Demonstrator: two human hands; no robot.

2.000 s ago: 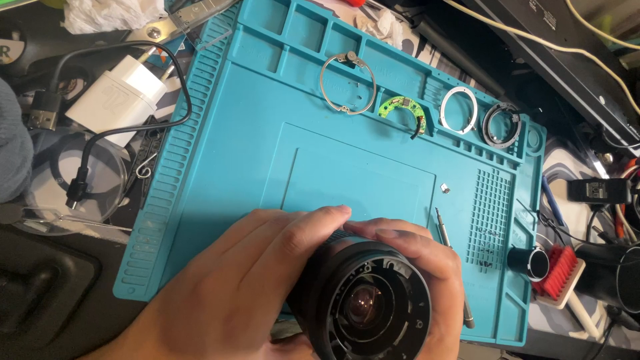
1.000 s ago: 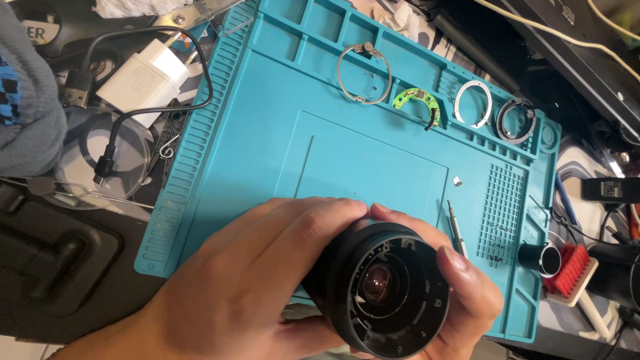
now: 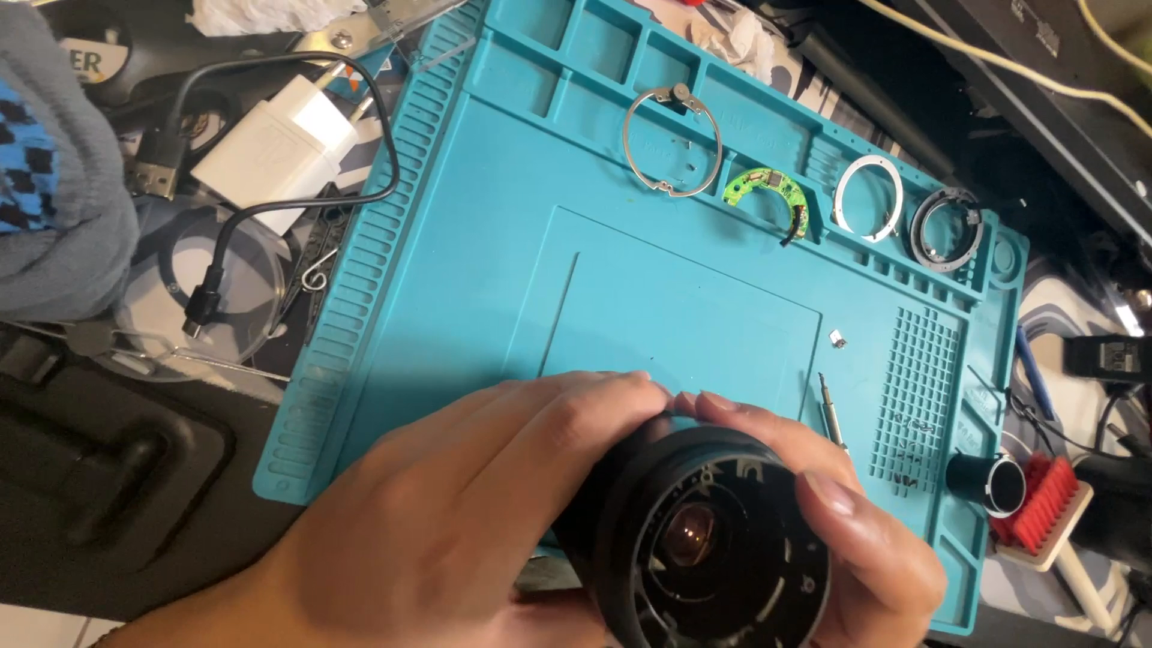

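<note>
A black camera lens barrel is held between my two hands, its open end with a glass element turned up toward me. My left hand wraps the barrel's left side, and my right hand grips its right side with the fingertips near the rim. Beyond them, on a teal silicone repair mat, lie a thin metal ring, a curved green circuit board, a silver mount ring and a black ring. A screwdriver bit or thin driver rests just past my right hand, near a small metal piece.
Small screws sit in the mat's grid. At the right are a black cylinder and a red-bristled brush. At the left lie a white power adapter, a black USB cable, a clear round lid and grey fabric.
Both hands keep hold of the lens barrel. Compared with two seconds ago, the fingers of my right hand sit differently on its side, with a fingertip now near the rim.
</note>
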